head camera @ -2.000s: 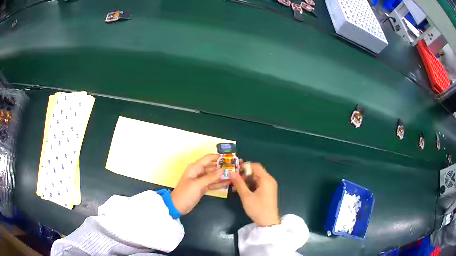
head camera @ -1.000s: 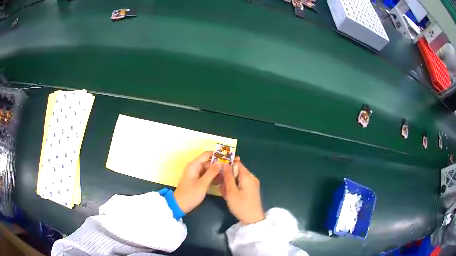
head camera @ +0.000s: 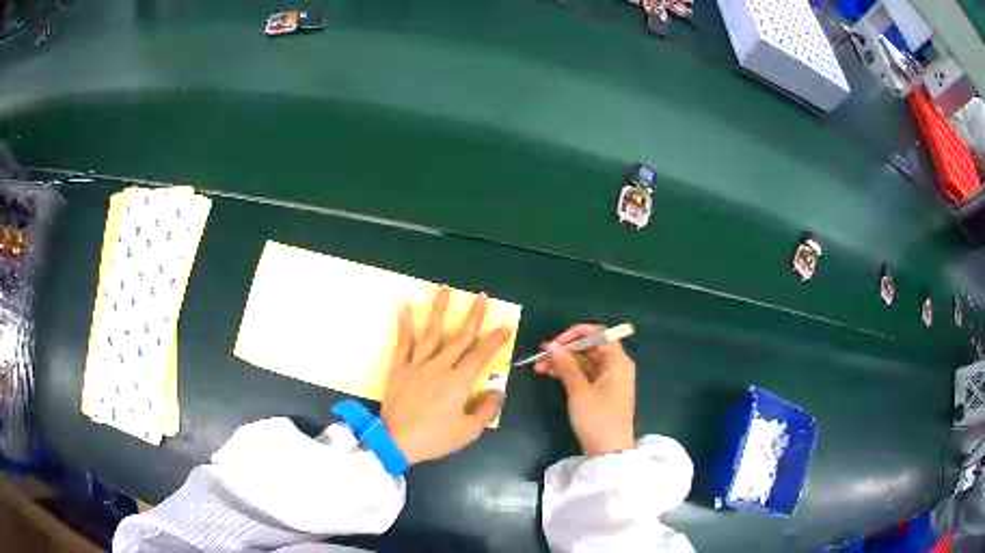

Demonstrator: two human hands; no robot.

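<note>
My left hand (head camera: 441, 378) lies flat with spread fingers on the right part of the yellow adhesive backing sheet (head camera: 313, 313); it wears a blue wrist band (head camera: 370, 434). A small white adhesive piece (head camera: 495, 381) with a dark mark shows on the sheet between its thumb and forefinger. My right hand (head camera: 597, 387) holds a slim tool, likely tweezers (head camera: 603, 338), with a pale handle. Its thin metal tip points left at the sheet's right edge, near the piece. A smartwatch unit (head camera: 635, 205) with its dark screen open lies on the green conveyor beyond my hands.
A stack of full adhesive sheets (head camera: 146, 313) lies at left. A blue scrap bin (head camera: 801, 454) with white bits stands at right. More units (head camera: 806, 258) lie spaced along the belt to the right, one (head camera: 286, 22) at upper left. A white perforated box (head camera: 786, 49) is at upper right.
The unit from my hands is gone from them; one now lies on the belt beyond. My left hand has flattened onto the sheet. My right hand has moved right and the slim tool now shows in it.
</note>
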